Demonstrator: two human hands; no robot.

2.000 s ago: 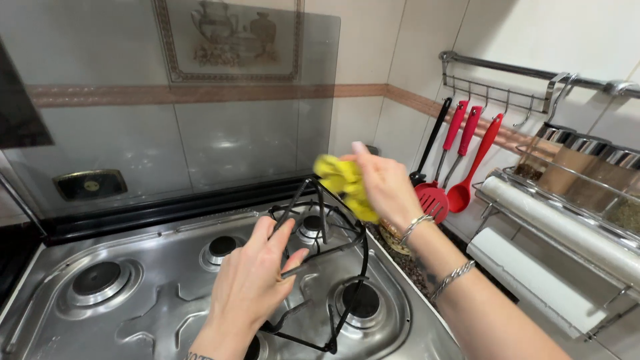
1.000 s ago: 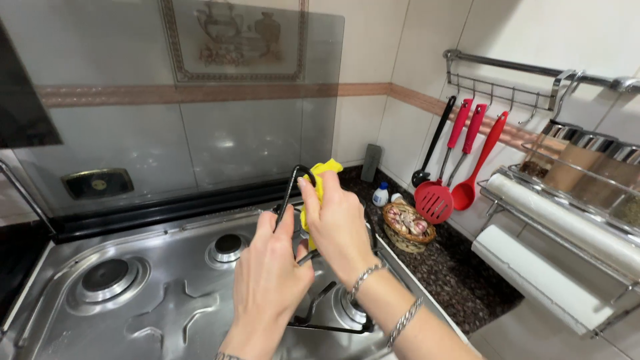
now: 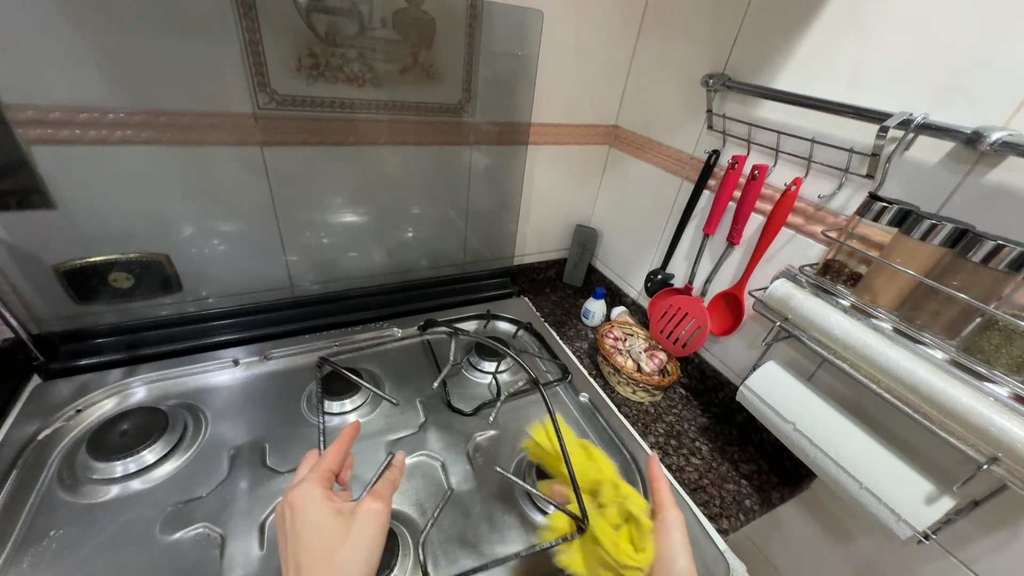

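Observation:
A black wire pan support grate [image 3: 560,428] is raised at a tilt over the steel gas hob [image 3: 232,480]. My left hand [image 3: 340,508] grips one of the grate's inward prongs between thumb and fingers at its left side. At the grate's right front corner, my right hand [image 3: 668,520] holds a yellow cloth [image 3: 604,512] around the bar; most of that hand is hidden by the cloth or cut off by the frame's lower edge. Another grate [image 3: 468,412] rests over the back right burner [image 3: 490,352].
Right of the hob, a wicker basket of garlic [image 3: 638,376] and a small white bottle [image 3: 594,308] stand on the granite counter [image 3: 696,448]. Red utensils [image 3: 680,324] hang from a wall rail [image 3: 800,100]. A spice rack with paper towel [image 3: 848,448] is at right. The glass lid [image 3: 384,200] stands upright behind.
My right hand and the yellow cloth have moved from the grate's far end to its near right corner. My hands are farther apart, and the held grate has turned and lies lower.

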